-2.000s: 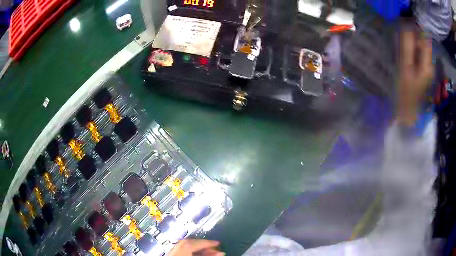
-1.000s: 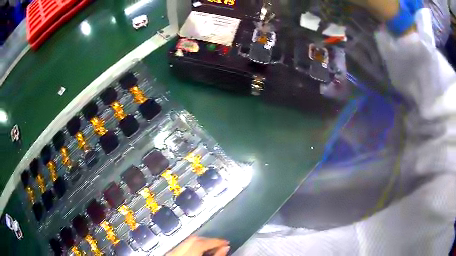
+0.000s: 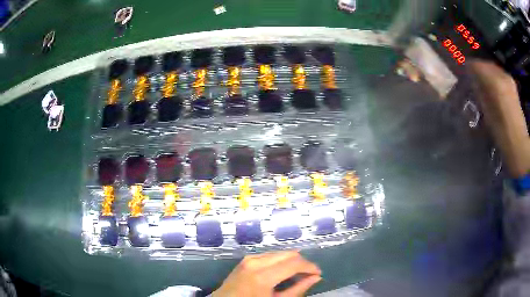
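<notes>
A large clear blister tray (image 3: 232, 130) lies on the green mat in front of me. Its rows of pockets hold dark screens (image 3: 203, 163) joined by orange-gold flexes (image 3: 244, 191). My left hand (image 3: 264, 275) is at the tray's near edge, fingers curled. A dark patch shows between its thumb and fingers; I cannot tell whether it is an object or shadow. My right hand (image 3: 501, 101) is blurred at the right, over the black fixture (image 3: 401, 110); its fingertips and any held thing are unclear. The fixture's nests are too blurred to read.
Red digits (image 3: 461, 45) show at the upper right, beside a pale label card (image 3: 431, 66). A pale edge strip (image 3: 250, 36) curves behind the tray. Small white-framed parts (image 3: 52, 110) lie on the green surface at the left, and more lie beyond the strip.
The view has turned right-to-left, centring the tray and moving the fixture to the right edge. My right hand has come from beyond the fixture to over it. The red digits have changed.
</notes>
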